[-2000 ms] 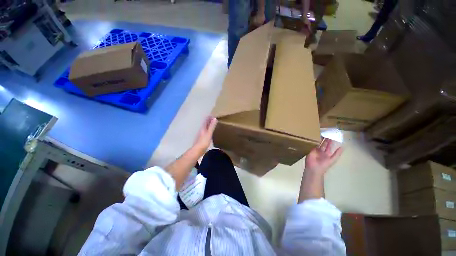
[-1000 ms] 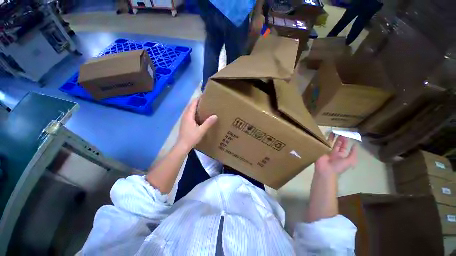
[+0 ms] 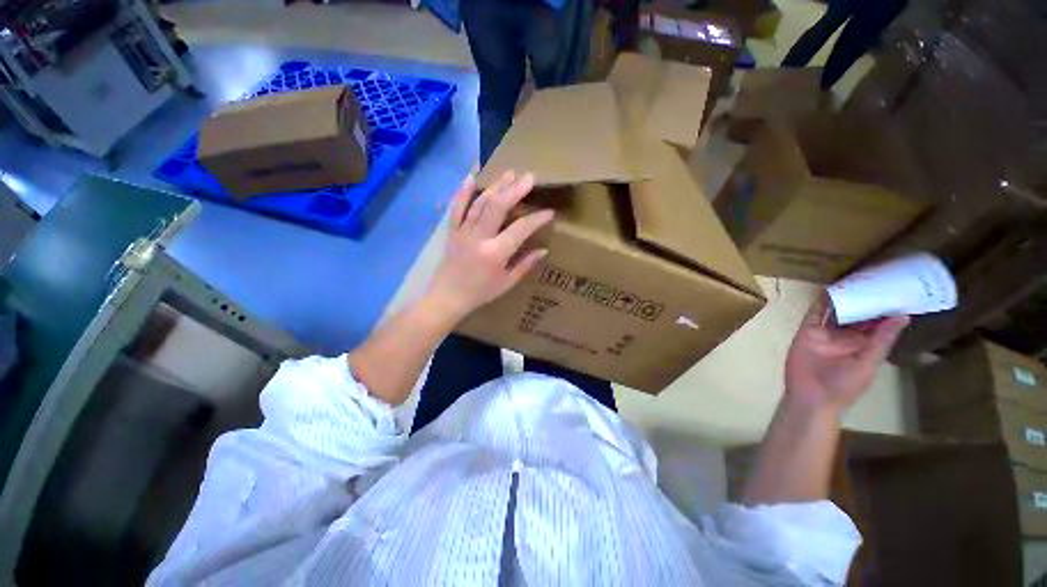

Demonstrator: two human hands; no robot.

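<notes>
A brown shipping carton (image 3: 609,310) with black handling symbols is in front of me, slightly tilted, its top flaps loosely folded and partly raised. My left hand (image 3: 488,252) rests on its upper left corner, fingers spread over the flap edge. My right hand (image 3: 840,350) is away from the carton, to its right, and holds a curled white label sheet (image 3: 893,289) between thumb and fingers. What supports the carton from below is hidden.
Another carton (image 3: 285,143) lies on a blue pallet (image 3: 333,206) at the left. A green-topped bench (image 3: 86,252) is at the near left. A person's legs (image 3: 505,63) are just behind my carton. An open carton (image 3: 792,229) and stacked cartons (image 3: 982,401) are at the right.
My left hand has moved from the carton's side up onto its top corner. My right hand has moved away to the right and raised the white sheet. The carton's flaps have shifted.
</notes>
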